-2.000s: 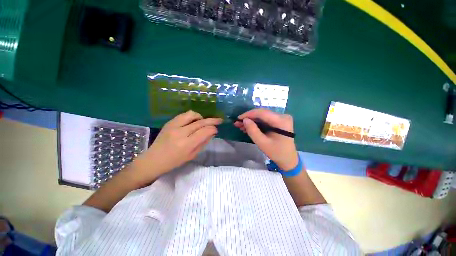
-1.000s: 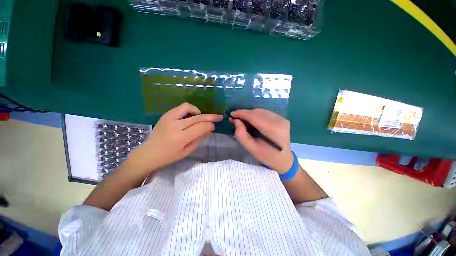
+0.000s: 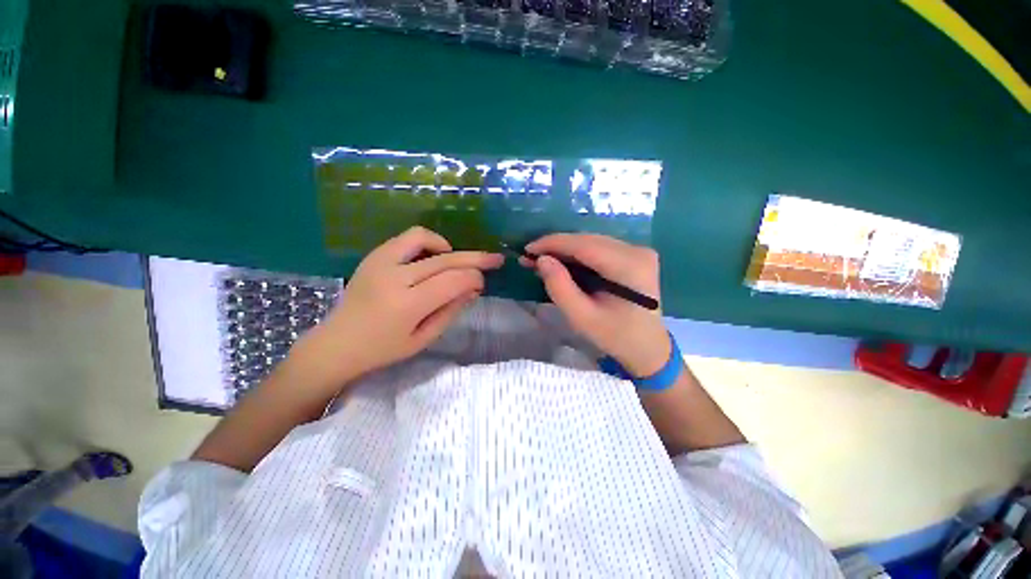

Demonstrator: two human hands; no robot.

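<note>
My right hand [image 3: 605,288], with a blue band at the wrist, holds slim black tweezers [image 3: 611,288], their tip pointing left near my left fingertips. My left hand [image 3: 418,288] is held with thumb and fingers together at the near edge of the adhesive sheet; whether a small part is pinched there is too small to tell. The die-cut adhesive sheet [image 3: 396,204] lies flat on the green bench just beyond both hands, olive-yellow at its left, clear and shiny at its right.
A clear blister tray [image 3: 565,32] of dark parts is at the far side. A bagged orange-and-white strip [image 3: 854,255] lies right. A black box [image 3: 204,51] is far left. A white parts tray [image 3: 187,328] sits below the bench edge, left. A red object [image 3: 950,373] is lower right. A person's foot [image 3: 104,465] shows lower left.
The view has shifted, so the bench things sit higher in the picture. The tweezers have changed their tilt slightly beside my left fingertips. A person's foot has come in at lower left.
</note>
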